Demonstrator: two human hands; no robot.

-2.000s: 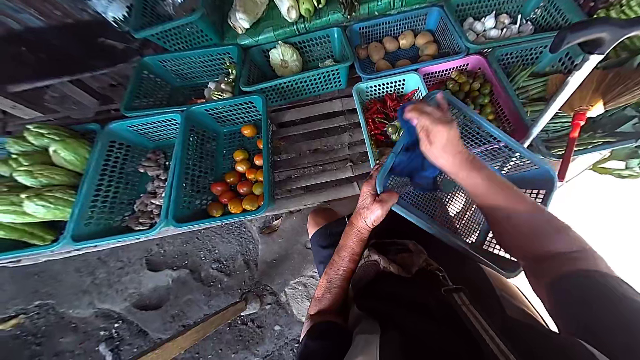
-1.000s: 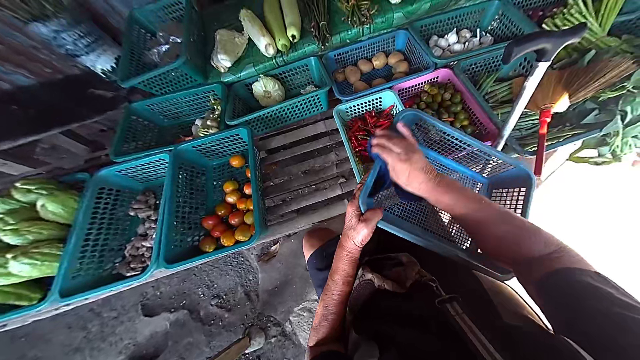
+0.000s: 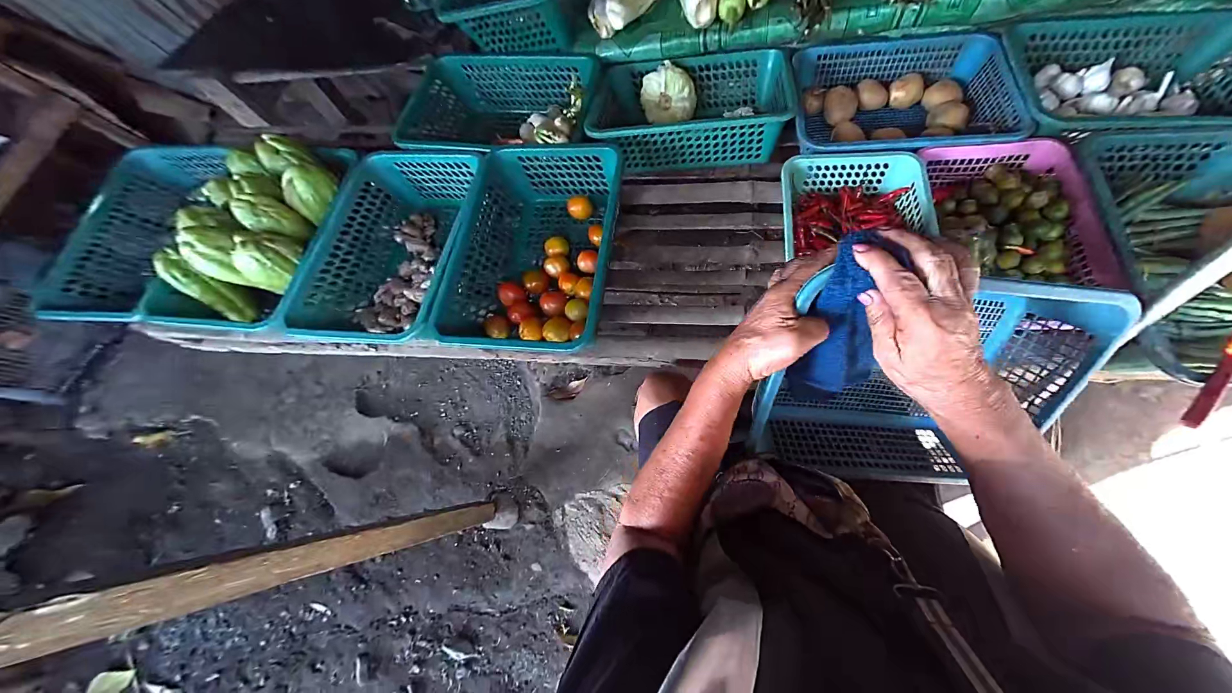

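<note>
My left hand grips the near-left corner of a blue plastic basket that lies over my lap. With my right hand I press a dark blue cloth around the rim at that corner. The cloth hangs down over the basket's inner wall. Right behind my hands is a small light-green basket of red chili peppers. Beside it, a pink basket holds small green citrus fruits.
A bamboo slat table carries teal baskets of tomatoes, ginger and chayotes. Behind stand baskets with a cabbage, potatoes and garlic. A wooden pole slants over the ground at lower left.
My right hand has come down onto the rim next to my left hand, with the cloth now wrapped over the corner. The view has shifted somewhat.
</note>
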